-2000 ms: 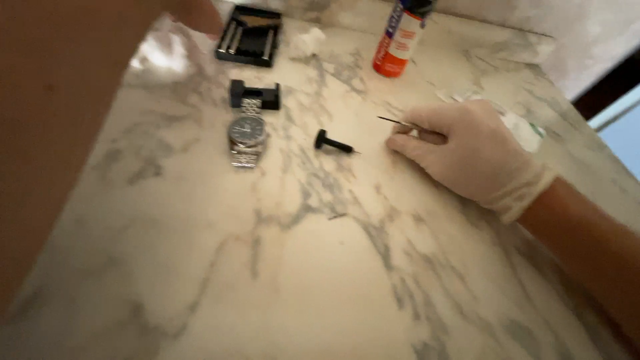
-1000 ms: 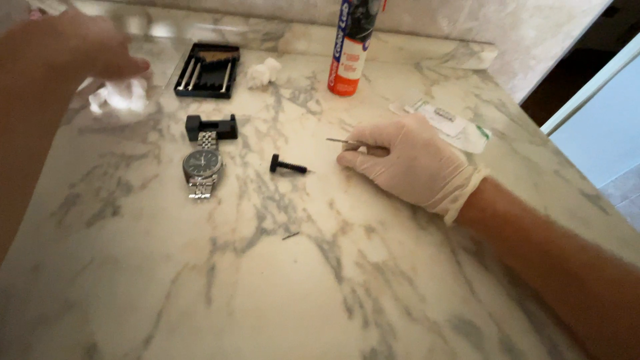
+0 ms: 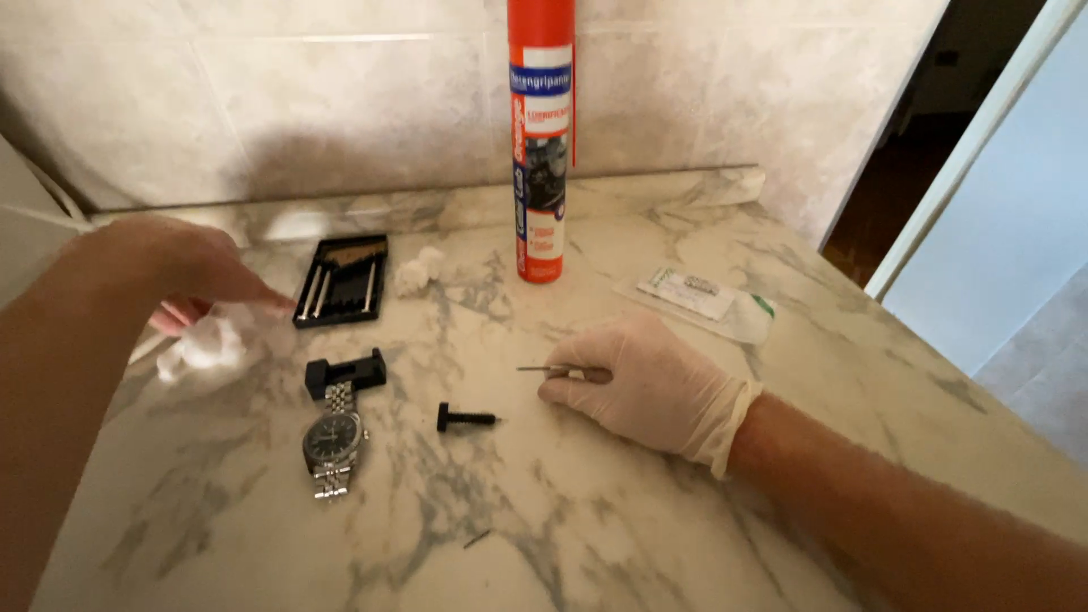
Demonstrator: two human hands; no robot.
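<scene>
My bare left hand (image 3: 204, 272) is over a white wad of cotton (image 3: 204, 348) at the left, its fingers around the far side of it; how firmly they grip is hidden. One fingertip is near the black case of small screwdrivers (image 3: 342, 285). In my gloved right hand (image 3: 642, 382) is a thin metal tool, perhaps tweezers (image 3: 565, 370), its tip pointing left. Left of that hand lies a black threaded T-shaped screw (image 3: 466, 417). A steel-bracelet wristwatch (image 3: 334, 438) lies with its band end against a black plastic link-remover holder (image 3: 346, 372).
A red spray can (image 3: 544, 170) stands near the tiled wall. Beside the screwdriver case lies a small cotton tuft (image 3: 418, 270). An opened clear packet with printing (image 3: 705, 302) is at the right. A small thin pin (image 3: 478, 538) lies on the marble counter (image 3: 612, 544) in front.
My left hand has come down to the cotton wad at the left. My right hand still holds the thin tool. The view has shifted, showing more of the wall and spray can.
</scene>
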